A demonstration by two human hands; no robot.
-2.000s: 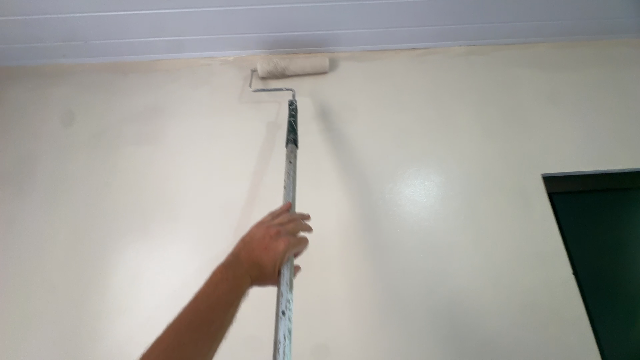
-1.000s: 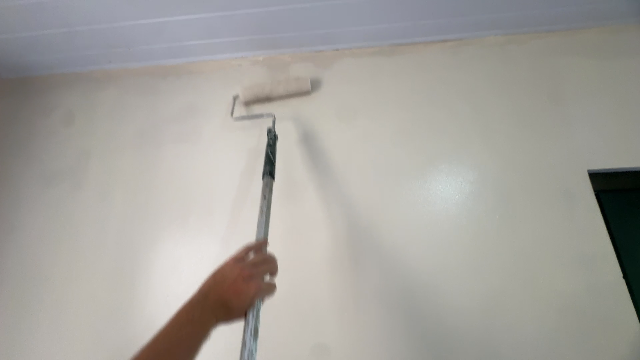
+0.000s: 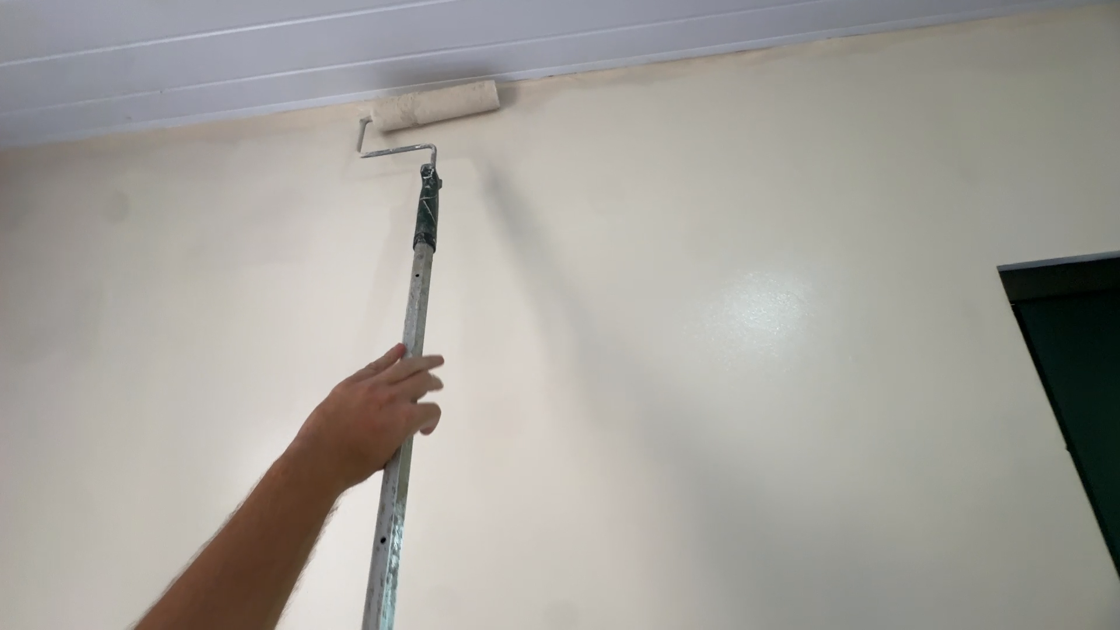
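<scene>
My left hand [image 3: 372,411] reaches up from the lower left and is loosely wrapped around a metal extension pole [image 3: 418,306], with its fingers partly spread over the pole's right side. A dark green, paint-marked handle [image 3: 427,208] joins the pole's top to the bent wire frame [image 3: 398,151] of a paint roller. The roller's cream-coloured cover [image 3: 437,106] lies at the top of the wall, just under the ceiling edge and slightly tilted. The pole's lower end runs out of view at the bottom. My right hand is not in view.
A cream wall [image 3: 612,350] fills most of the view, with a glossy patch of reflected light and a long shadow. Pale ceiling panels [image 3: 262,44] meet its top. On the right is a dark green panel in an opening [image 3: 1081,394].
Since one second ago, the roller has moved up the wall to the ceiling edge. My left hand's fingers are more spread on the pole. The view has shifted.
</scene>
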